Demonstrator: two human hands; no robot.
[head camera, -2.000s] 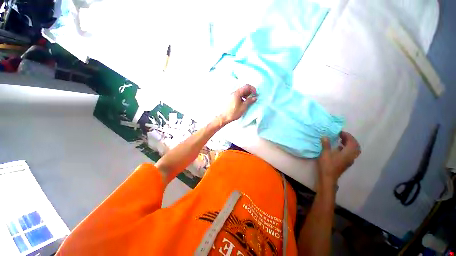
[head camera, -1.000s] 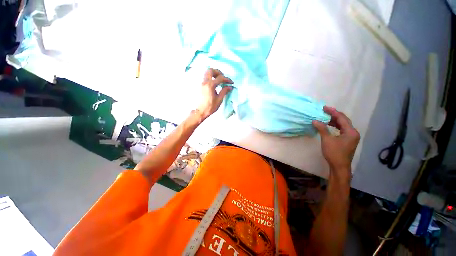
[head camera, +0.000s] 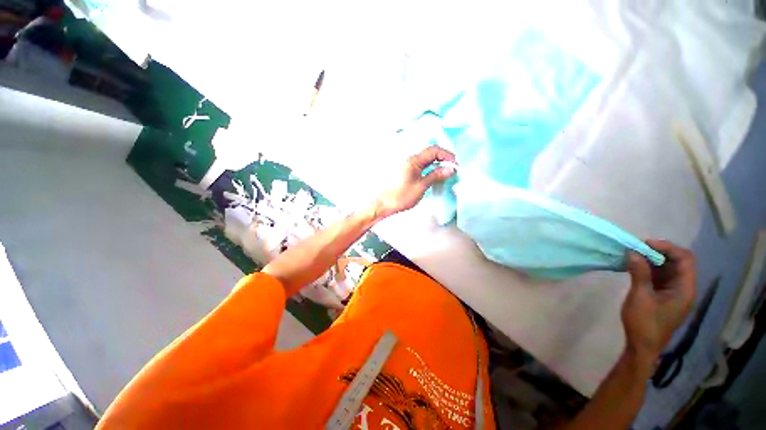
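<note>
The light-blue garment (head camera: 546, 231) lies over the white sheet (head camera: 437, 260), and one narrow part of it is stretched between my hands. My left hand (head camera: 417, 180) pinches the cloth at that part's left end, near the middle of the view. My right hand (head camera: 659, 294) grips the gathered edge at its right end, with thumb and fingers closed on it. The rest of the garment spreads away from me, partly washed out by glare. A pale tape measure (head camera: 363, 382) hangs over the orange shirt.
A pen (head camera: 316, 91) lies on the sheet at the upper left. Cream strips (head camera: 705, 176) lie at the right. Black shears (head camera: 690, 336) lie beyond my right hand, partly hidden. Small white offcuts (head camera: 277, 210) are heaped on green material below the table edge.
My right hand has moved right and outward with the gathered edge, so the part that was bunched is now drawn out longer and flatter. My left hand still pinches the cloth. The view has shifted.
</note>
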